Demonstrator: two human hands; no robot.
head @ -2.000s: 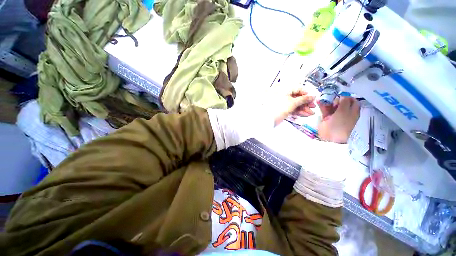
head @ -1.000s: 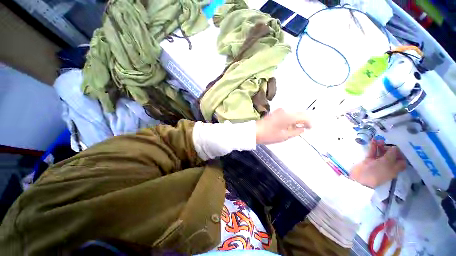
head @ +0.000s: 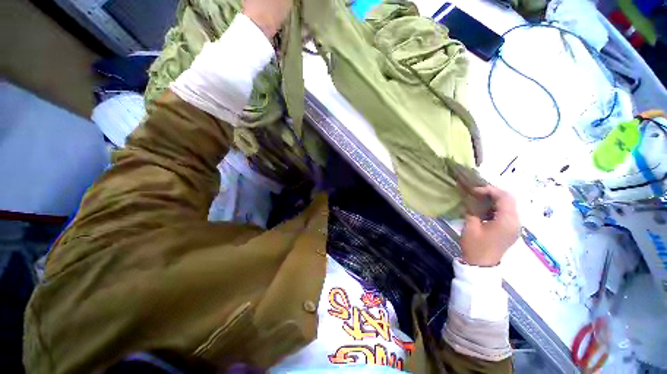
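A light green knit garment piece [head: 435, 157] is stretched across the white table. My right hand [head: 491, 223] pinches its right end, where a brown strip shows, near the table's front edge. My left hand [head: 269, 11] is at the top edge of the picture, partly cut off, on the green cloth at the upper left; its fingertips are hidden, so its grip cannot be told. A green garment bundle [head: 164, 80] hangs at the left, under and behind my left sleeve.
The sewing machine [head: 643, 219] stands at the right edge. Red-handled scissors [head: 591, 343] lie at the lower right. Pens [head: 540, 252] lie right of my right hand. A black phone [head: 469, 31], a blue cable [head: 523, 135] and a lime-green tag [head: 616, 144] are at the far side.
The view has shifted right. My left hand has moved up and left to the green cloth. My right hand has left the machine's needle area and taken hold of the green piece, now spread toward the front edge.
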